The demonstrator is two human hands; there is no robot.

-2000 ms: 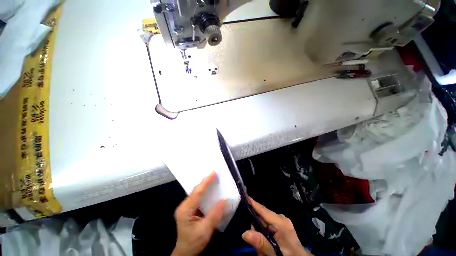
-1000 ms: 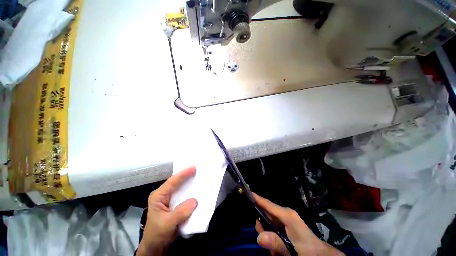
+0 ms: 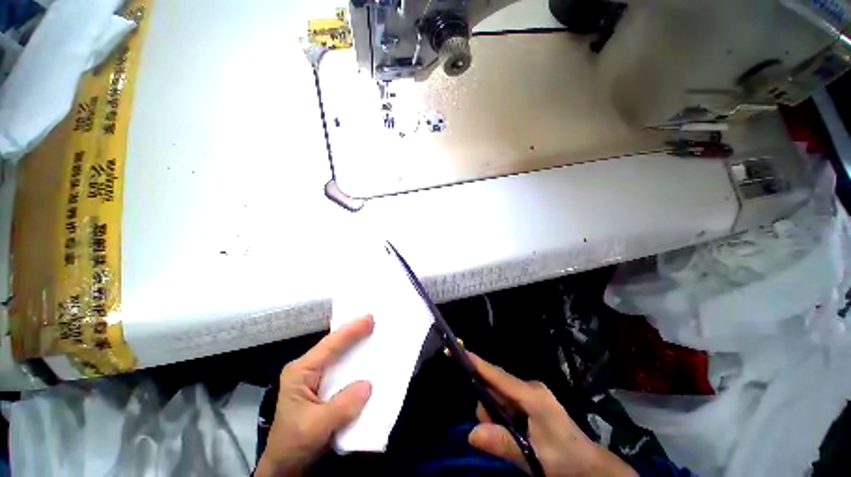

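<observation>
A small white cut piece (image 3: 383, 359) is held over the table's front edge, pinched between the thumb and fingers of my left hand (image 3: 317, 401). Its far end blends with the white tabletop. My right hand (image 3: 537, 429) is closed round the handles of the black fabric shears (image 3: 457, 349). The blades point up and left along the right edge of the piece, with the tip over the tabletop. The blades look nearly closed; whether cloth lies between them I cannot tell.
The sewing machine head (image 3: 401, 42) and machine bed (image 3: 523, 112) stand beyond. Yellow tape (image 3: 93, 214) covers brown cardboard at left. White cloth lies at upper left (image 3: 56, 74), hangs at lower left (image 3: 140, 433) and is heaped at right (image 3: 746, 317). A small red-and-black tool (image 3: 700, 148) lies by the machine.
Since two seconds ago the view has shifted and the left hand and piece have turned more upright. Over the last second, the shears' tip has moved slightly left.
</observation>
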